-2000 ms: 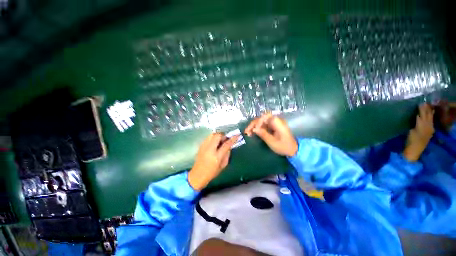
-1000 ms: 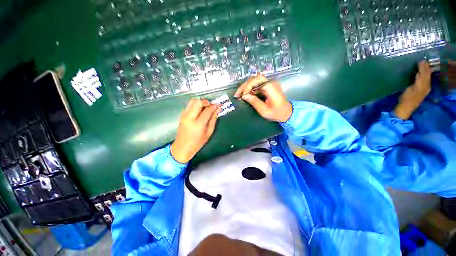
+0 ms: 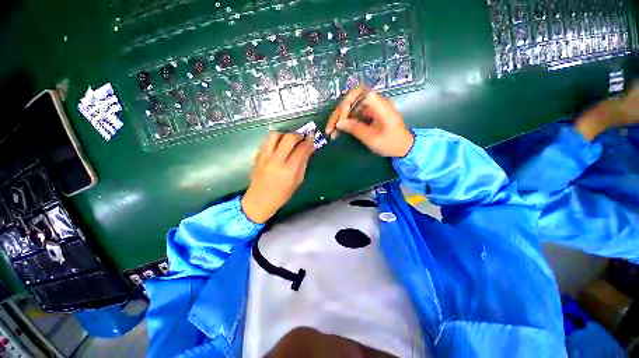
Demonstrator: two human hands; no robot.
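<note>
My left hand (image 3: 277,171) holds a small white label sheet (image 3: 309,130) with dark marks between thumb and fingers, above the green mat. My right hand (image 3: 370,122) holds thin dark tweezers (image 3: 359,100) like a pen, with the lower end near the sheet's right edge. Whether the tip touches the sheet I cannot tell. A clear blister tray (image 3: 231,94) with rows of pockets holding dark parts lies just beyond my hands. Any small component in my left fingers is too small to tell.
A smartphone (image 3: 62,143) lies flat at the left, beside spare label sheets (image 3: 101,112). A black component tray (image 3: 52,245) is at the far left. Another clear tray (image 3: 560,35) is at the far right. A person in blue (image 3: 588,168) works at the right, near a small white sheet.
The view has shifted, so the trays sit higher. The tweezers have come to the right edge of the sheet, and my hands are closer together. The other person's hand has moved off their sheet.
</note>
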